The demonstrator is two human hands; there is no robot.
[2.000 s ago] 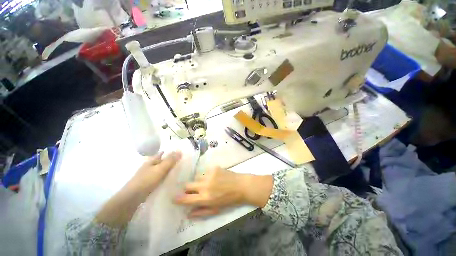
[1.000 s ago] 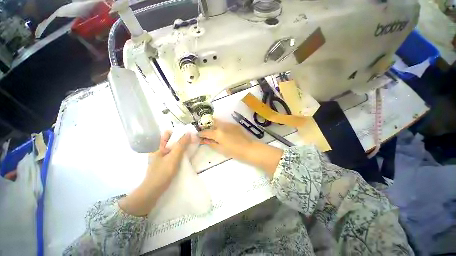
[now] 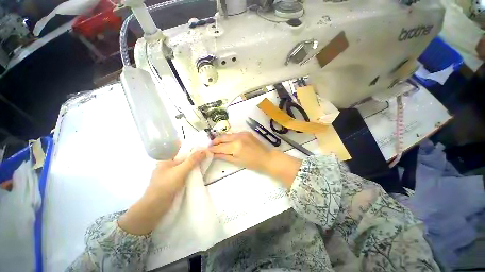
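Observation:
A white fabric piece (image 3: pixel 198 204) lies under the needle area of the cream brother sewing machine (image 3: pixel 266 58) and hangs toward the table's front edge. My left hand (image 3: pixel 169 178) grips the fabric just in front of the presser foot, fingertips pinched on it. My right hand (image 3: pixel 245 151) is at the right of the needle area, its fingertips on the fabric edge near the foot. The presser foot and needle (image 3: pixel 211 133) are small and partly hidden by my fingers. The fabric nearly blends with the white table (image 3: pixel 85 175).
The machine lamp (image 3: pixel 151 117) hangs left of the needle. Black thread snips (image 3: pixel 264 133), black-handled scissors (image 3: pixel 291 114), an orange curved template (image 3: pixel 287 119), a tan card (image 3: pixel 332 143) and a dark rectangle (image 3: pixel 361 141) lie to the right. A blue tray (image 3: pixel 41 196) is at the left edge.
Both hands moved up to the needle area from lower on the table. In the last second the left hand shifted slightly down and the hanging fabric became narrower and more folded.

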